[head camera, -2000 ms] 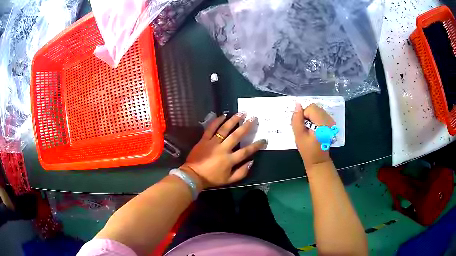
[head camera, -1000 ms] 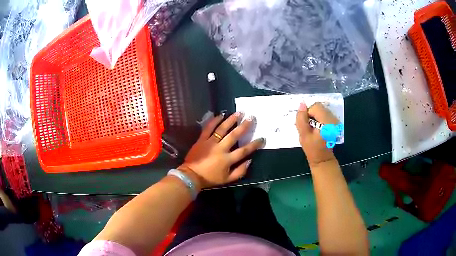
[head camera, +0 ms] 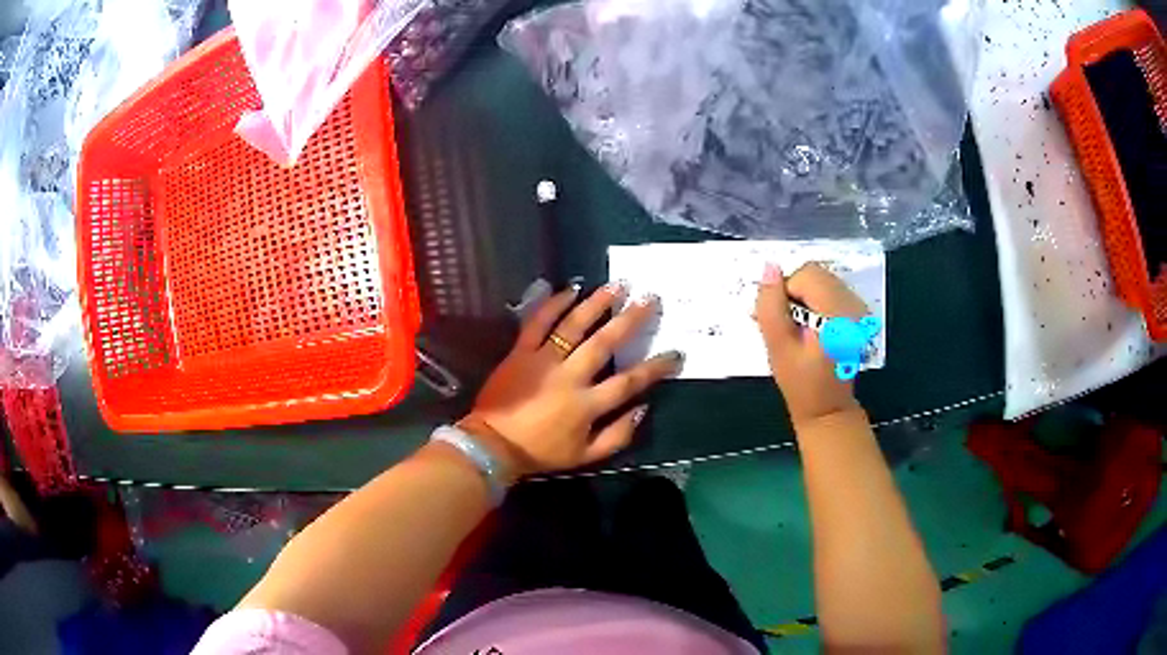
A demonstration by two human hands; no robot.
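A white label slip [head camera: 710, 301] with faint handwriting lies on the dark green table near its front edge. My left hand [head camera: 563, 384], bare with a ring, rests flat with spread fingers on the slip's left end and the table. My right hand [head camera: 813, 339] is shut on a thin white pen [head camera: 804, 315] with a blue bear-shaped charm [head camera: 847, 343], over the slip's right half. The pen's tip is hidden by my fingers. A clear poly bag [head camera: 768, 128] full of grey parts lies just behind the slip.
An orange-red perforated basket [head camera: 256, 243] stands at left, with pinkish plastic hanging into it. A black marker pen [head camera: 549, 230] lies behind my left hand. At right, a small orange-rimmed basket [head camera: 1111, 192] of black parts stands on a white sheet [head camera: 1043, 282]. A red stool [head camera: 1075, 493] is below right.
My right hand and the pen have moved slightly to the right on the slip since the oldest frame. My left hand stays in place on the slip.
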